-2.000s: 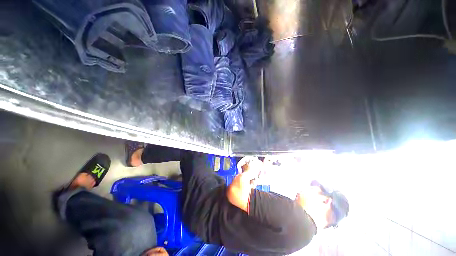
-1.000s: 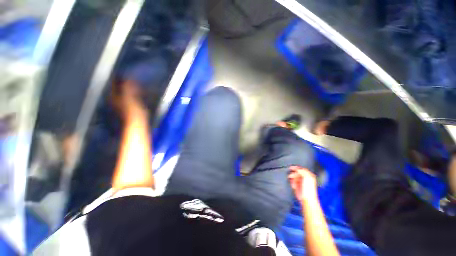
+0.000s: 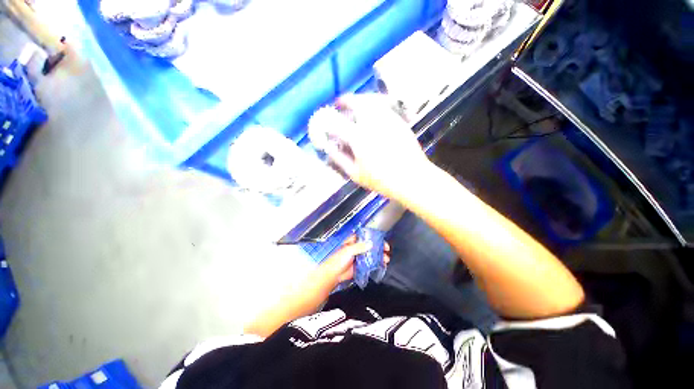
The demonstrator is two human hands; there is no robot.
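Observation:
My left hand (image 3: 346, 262) is low in front of my chest, closed around a crumpled-looking blue sleeve (image 3: 370, 257). My right hand (image 3: 377, 140) reaches over the steel ledge (image 3: 335, 213) and grips a whitish scalloped ring (image 3: 327, 131) at its fingertips; glare washes out the fingers. A stack of pale scalloped rings (image 3: 262, 161) stands on the ledge to the left of my right hand. Another stack of rings (image 3: 473, 26) stands at the ledge's far end.
A bright blue tray (image 3: 304, 80) lies beyond the ledge, with pale rings (image 3: 152, 23) in it. A white box (image 3: 415, 76) sits on the ledge. A steel-edged trough (image 3: 601, 148) with grey-blue parts is at the right. Blue crates (image 3: 15, 114) stand at the left, and another blue container (image 3: 559, 190) is below the ledge.
The view has swung from the neighbouring workers and dark trough to the tray and ledge. My left hand now holds a blue sleeve, and my right hand is at the rings.

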